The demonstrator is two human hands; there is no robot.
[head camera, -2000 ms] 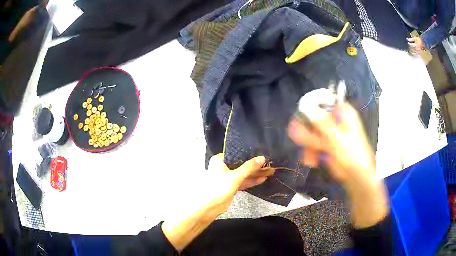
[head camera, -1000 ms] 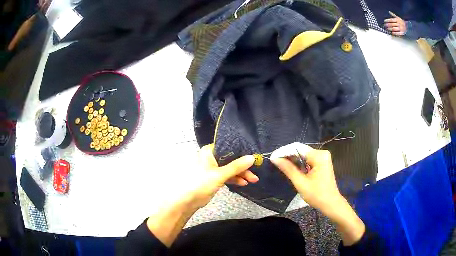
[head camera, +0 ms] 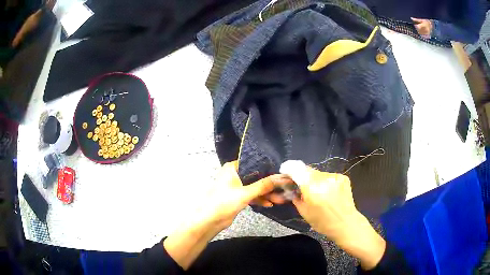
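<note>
Dark denim trousers (head camera: 290, 118) lie in front of me, with a yellow facing (head camera: 341, 52) and a yellow button (head camera: 381, 58) at the upper right. My left hand (head camera: 236, 196) grips the garment's near edge between thumb and fingers. My right hand (head camera: 330, 207) meets it there, with a white wrap (head camera: 294, 171) at its fingertips and a blurred dark thing, perhaps snips, between the hands. A thin thread (head camera: 370, 154) lies in a loop to the right. The button seen earlier at the near edge is hidden, and I cannot make out a needle.
A round black tray (head camera: 142, 102) with yellow buttons stands at left. Near it are spools (head camera: 52, 129), a red tin (head camera: 65, 185) and a flat black rectangle (head camera: 34, 197). Black trousers (head camera: 145, 35) lie behind. A phone (head camera: 462, 121) lies at right. Another person's hand (head camera: 423, 27) shows at upper right.
My right hand first came down from above the cloth to the near edge, where a yellow button showed at my left fingertips. Now it has moved left against my left hand, and the button is covered.
</note>
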